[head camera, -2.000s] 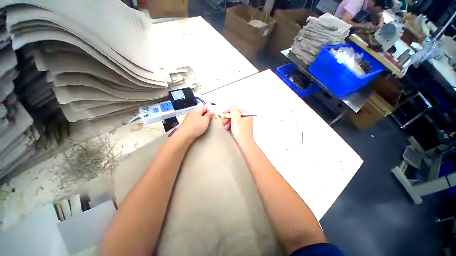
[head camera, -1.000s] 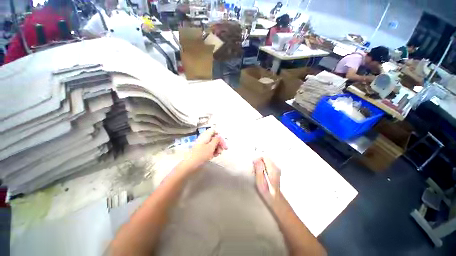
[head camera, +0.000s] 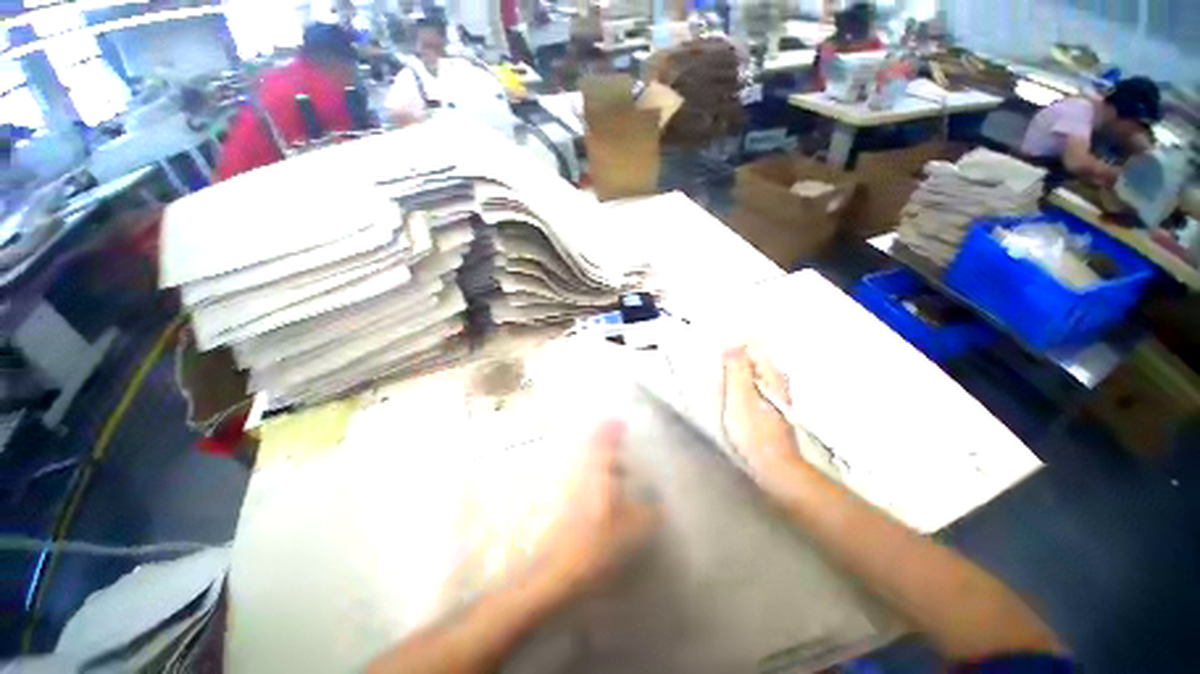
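Observation:
A beige-grey fabric panel (head camera: 750, 566) lies at the bottom centre, blurred, its narrow end towards the back of the table. My left hand (head camera: 612, 507) is blurred over the panel's left part; whether its fingers grip the fabric cannot be told. My right hand (head camera: 757, 408) is just beyond the panel's right edge, fingers curled. A thin dark cord (head camera: 832, 458) runs beside its wrist. The pen-shaped tool is mostly hidden in that hand.
A tall panel stack (head camera: 342, 290) stands behind on the worn cream-white table (head camera: 908, 395). A black adapter (head camera: 638, 307) sits at its foot. Other panels (head camera: 151, 606) lie low at left. Blue crates (head camera: 1040, 283), cardboard boxes (head camera: 790, 204) and several seated people are beyond.
The view has swung up and left. My left hand has left the panel's narrow end and come back nearer me over the fabric. The panel has shifted and turned.

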